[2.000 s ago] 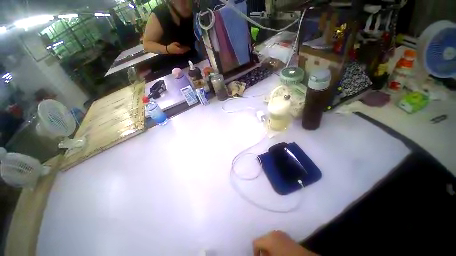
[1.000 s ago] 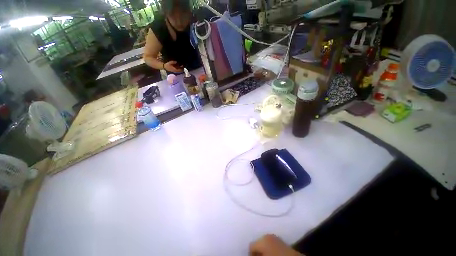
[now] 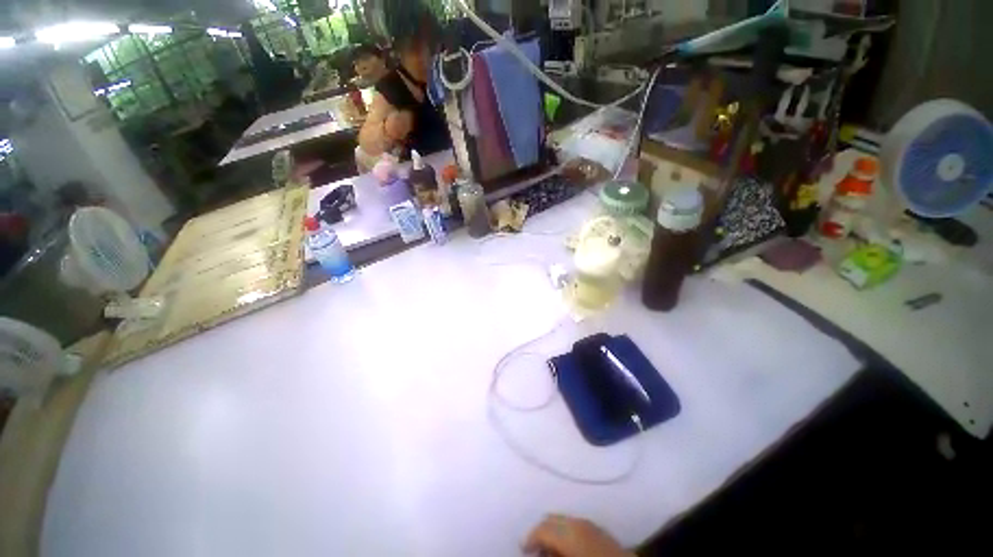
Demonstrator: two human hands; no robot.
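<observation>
A large white table top (image 3: 327,435) fills the view in front of me. My right hand (image 3: 575,537) rests at its near edge, cut off by the bottom of the picture; its fingers look curled, and whether it holds anything is hidden. My left hand is out of the picture. Ahead of my right hand lies a dark blue pad (image 3: 649,409) with a black device (image 3: 610,370) on it. A thin white cable (image 3: 512,435) loops left of the pad and plugs into the device.
Behind the pad stand a cream jug-shaped item (image 3: 597,272), a dark bottle (image 3: 666,261) and a green-lidded container (image 3: 624,198). A blue bottle (image 3: 330,252) and a patterned board (image 3: 223,267) are at far left. A fan (image 3: 943,161) stands right. Two people are beyond the far edge.
The view has shifted slightly. The person across the table has turned and leaned, and a second person now shows behind. My right hand has stayed at the near edge.
</observation>
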